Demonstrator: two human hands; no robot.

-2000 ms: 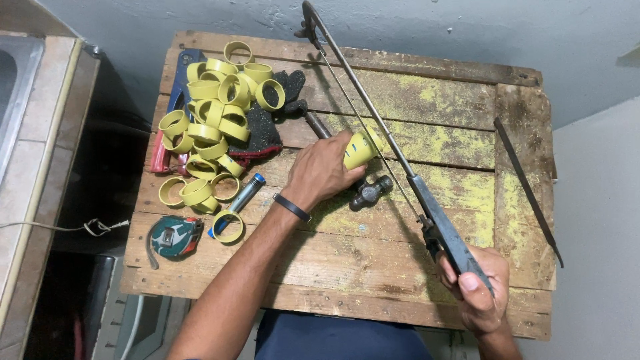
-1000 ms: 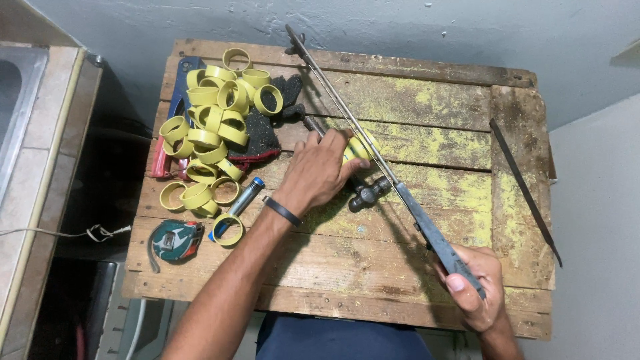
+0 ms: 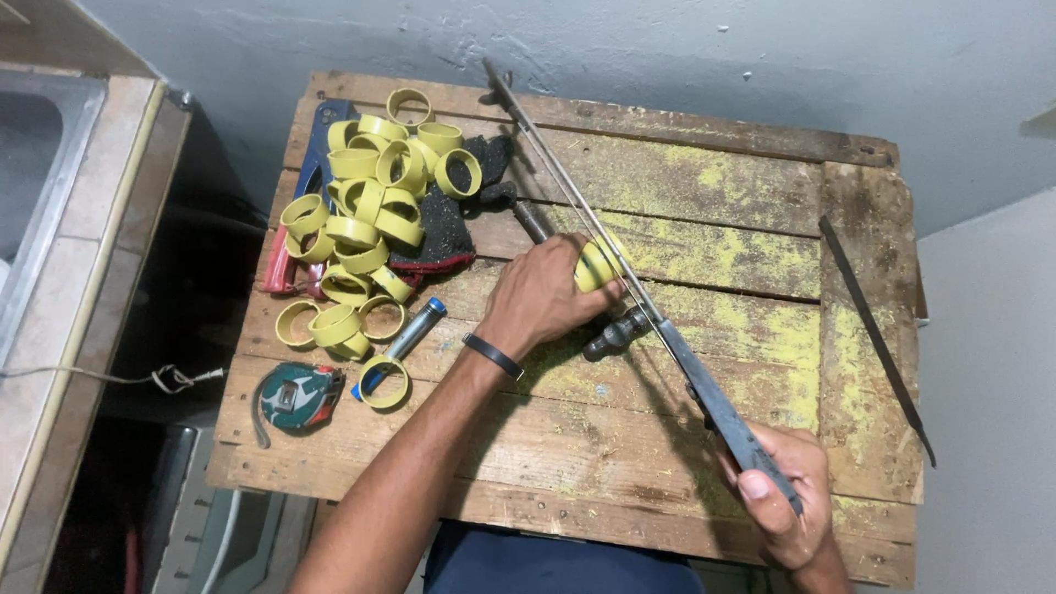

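My left hand [image 3: 544, 293] grips a short yellow plastic pipe piece [image 3: 596, 266] near the middle of the wooden worktop. The handle of a hacksaw [image 3: 726, 404] is in my right hand [image 3: 784, 495]; its frame slants up and away to the left, across the yellow piece. Whether the blade touches the piece is hard to tell. Beneath my left hand lies a ball-peen hammer [image 3: 615, 334], its middle hidden. Many cut yellow rings [image 3: 355, 231] are heaped at the left, partly over a dark glove [image 3: 445, 227] with a red cuff.
Yellow sawdust covers much of the planked worktop [image 3: 561, 478]. A tape measure [image 3: 301, 396] and a blue-capped marker [image 3: 412, 330] lie front left. A blue and red tool [image 3: 280, 262] sits under the rings. A dark thin strip [image 3: 874, 330] lies far right. A wall stands behind.
The hacksaw, in my right hand, has changed its tilt: its frame looked bowed wide two seconds ago and now shows nearly edge-on. My left hand has stayed on the yellow piece.
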